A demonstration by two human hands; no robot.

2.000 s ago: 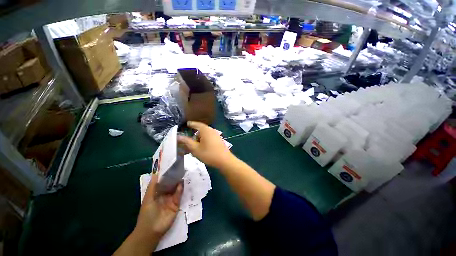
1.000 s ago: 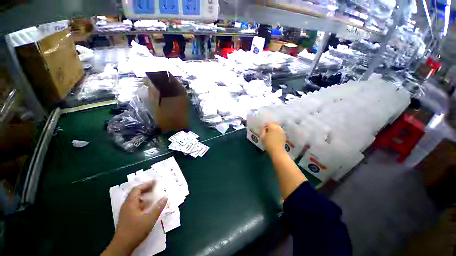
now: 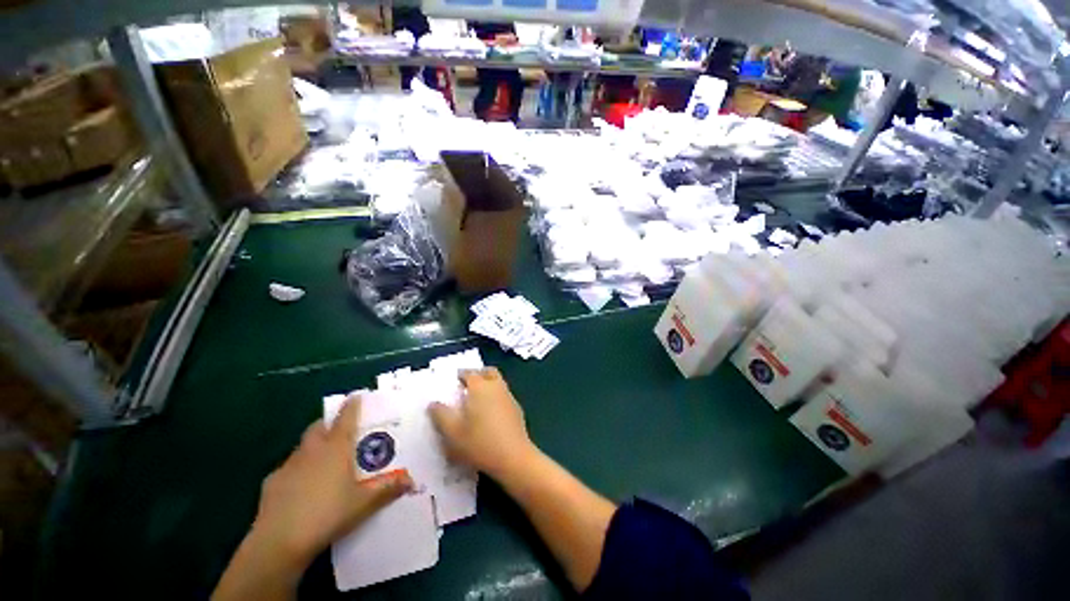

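Note:
Flat white carton blanks (image 3: 387, 549) lie in an overlapping pile on the green bench. The top one shows a dark round logo and an orange-red strip. My left hand (image 3: 323, 487) is on its left side, thumb across the strip. My right hand (image 3: 483, 425) is on the right side of the pile, fingers bent. Whether either hand grips a blank is hard to tell. White retail boxes (image 3: 708, 319) stand in long rows at the right, same print on their fronts.
Beyond the pile are small printed cards (image 3: 514, 325), an open brown box (image 3: 486, 241) and a clear plastic bag (image 3: 397, 272) with dark contents. White bagged parts (image 3: 628, 223) cover the bench behind. A large carton (image 3: 235, 117) stands back left, a red stool (image 3: 1033, 382) far right.
My right hand has moved from the standing rows back to the flat blanks. My left hand has shifted onto the top blank. The erected box held two seconds ago is no longer in my hands.

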